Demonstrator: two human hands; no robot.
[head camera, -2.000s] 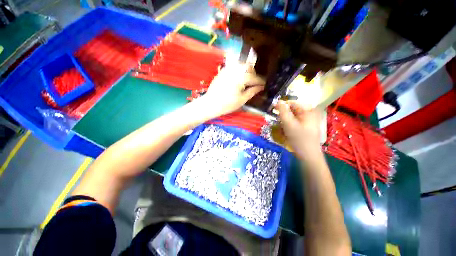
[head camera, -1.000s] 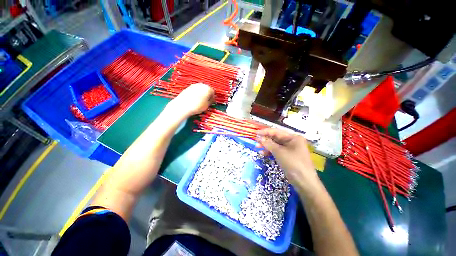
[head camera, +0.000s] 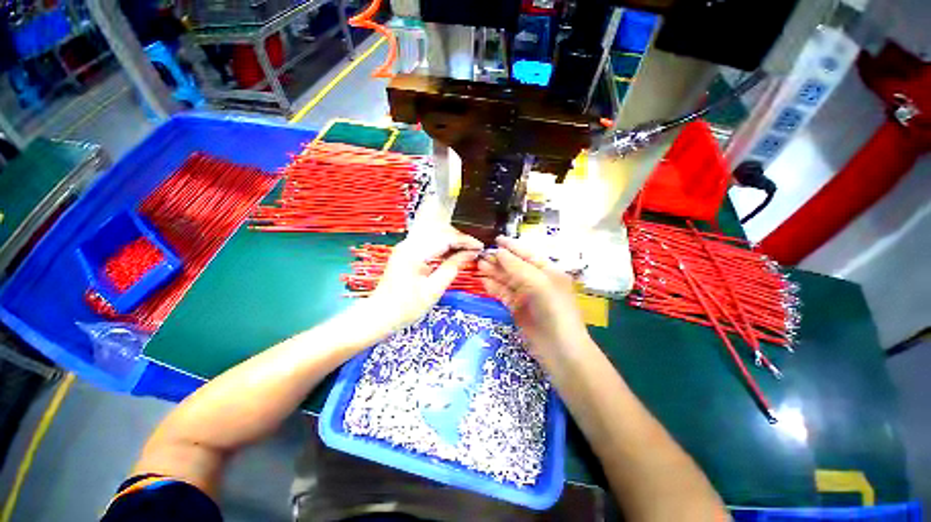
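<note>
My left hand (head camera: 424, 273) and my right hand (head camera: 526, 285) meet fingertip to fingertip just below the dark head of the crimping press (head camera: 490, 153). A tiny dark piece shows between the fingertips; it is too small to name. Whether a red wire is held is hidden by the fingers. The working wire bundle (head camera: 365, 267) lies behind and partly under my hands, in front of the press. The blue terminal tray (head camera: 439, 471), full of silvery pieces, sits nearest my body, below both hands.
The left wire bundle (head camera: 342, 189) lies left of the press. The right wire pile (head camera: 709, 285) lies right of it, by a red plastic piece (head camera: 686, 173). A large blue bin (head camera: 51, 316) at far left holds red wires, a small blue box (head camera: 87, 255) and a clear bag (head camera: 114, 345).
My left hand has moved right from beside the left wire bundle, and my right hand has moved up and left from the tray's back edge. They now meet before the press. The view has shifted.
</note>
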